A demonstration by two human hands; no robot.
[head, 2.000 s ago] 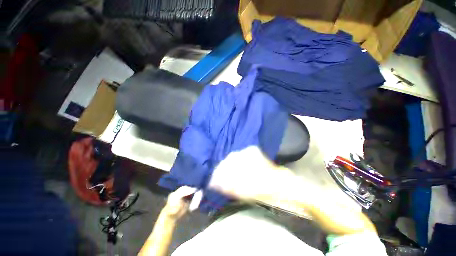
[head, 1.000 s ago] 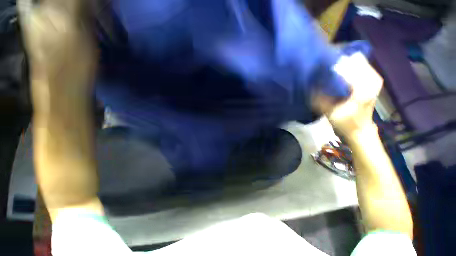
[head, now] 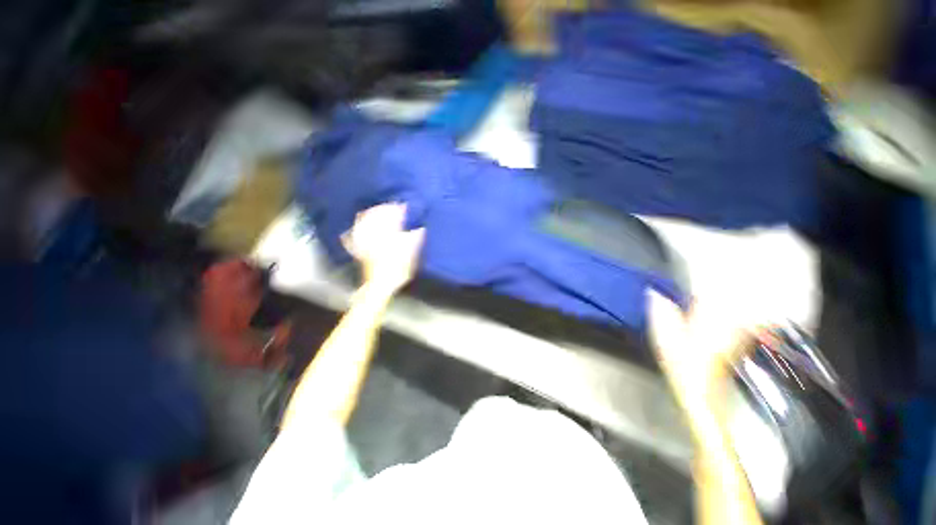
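A royal-blue garment point(head: 467, 220) lies spread along the dark grey padded board point(head: 606, 234), whose rounded right end shows. My left hand point(head: 386, 244) is on the garment's near left part, with cloth at the fingers. My right hand point(head: 688, 328) is at the garment's right end, near the iron; its fingertips touch the cloth edge, but blur hides whether they grip it. The steam iron point(head: 795, 374) stands at the right end of the table, just right of my right hand, and is blurred.
A pile of blue and navy garments point(head: 683, 123) lies behind the board on the pale table point(head: 759, 269). A cardboard box point(head: 842, 36) is at the back right. A blue bar point(head: 477, 90) is behind the board. A red-orange bag point(head: 234, 313) is low at left.
The garment, bunched on the board, was lifted up between both hands and now lies lengthwise on the board. Both hands have come down, left hand at left and right hand near the iron.
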